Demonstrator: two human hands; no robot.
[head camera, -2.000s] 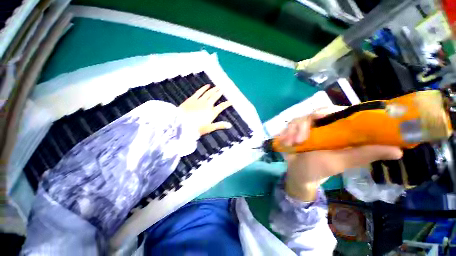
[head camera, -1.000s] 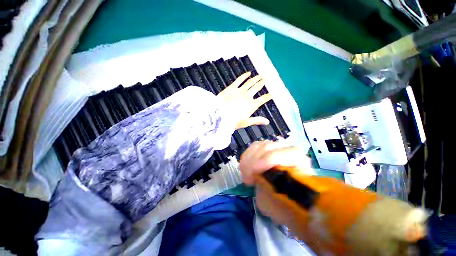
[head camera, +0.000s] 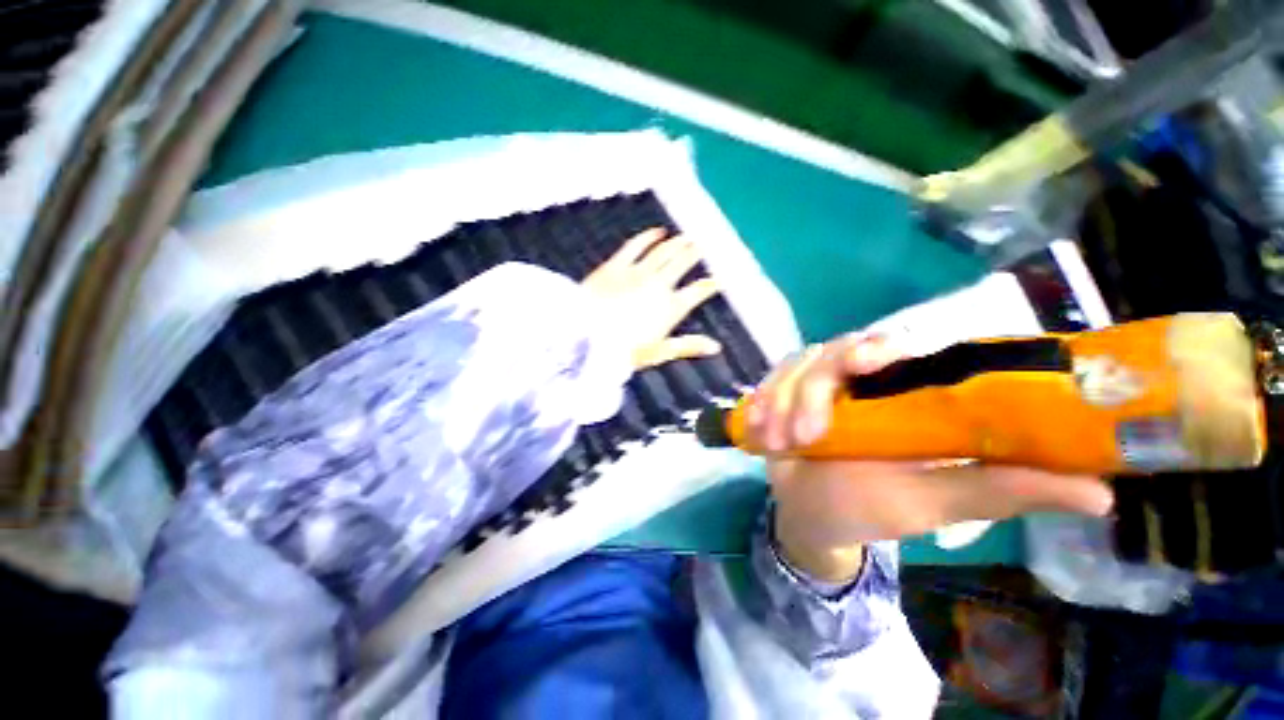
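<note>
Black strip parts [head camera: 366, 293] lie side by side on a white foam sheet [head camera: 423, 197], their notched ends towards me. My left hand [head camera: 659, 303] lies with spread fingers on the strips near their right end. My right hand [head camera: 845, 464] grips an orange electric screwdriver [head camera: 986, 408]. Its dark nose points left, and the thin bit is at or just above the notched ends near the right corner; I cannot tell if it touches. The white screw feeder [head camera: 972, 317] is mostly hidden behind the screwdriver.
Layered white and brown sheets [head camera: 134, 183] stand at the left. A dark green conveyor [head camera: 789, 71] with a white edge runs across the top. A post wrapped in yellowish film [head camera: 1007, 176] is at the upper right. Crumpled clear plastic [head camera: 1105, 563] lies at the right, by dark trays.
The screwdriver was pointed away over the lower right with its nose hidden; it now lies level, nose left at the strip ends, and covers the feeder. My left hand stays on the strips.
</note>
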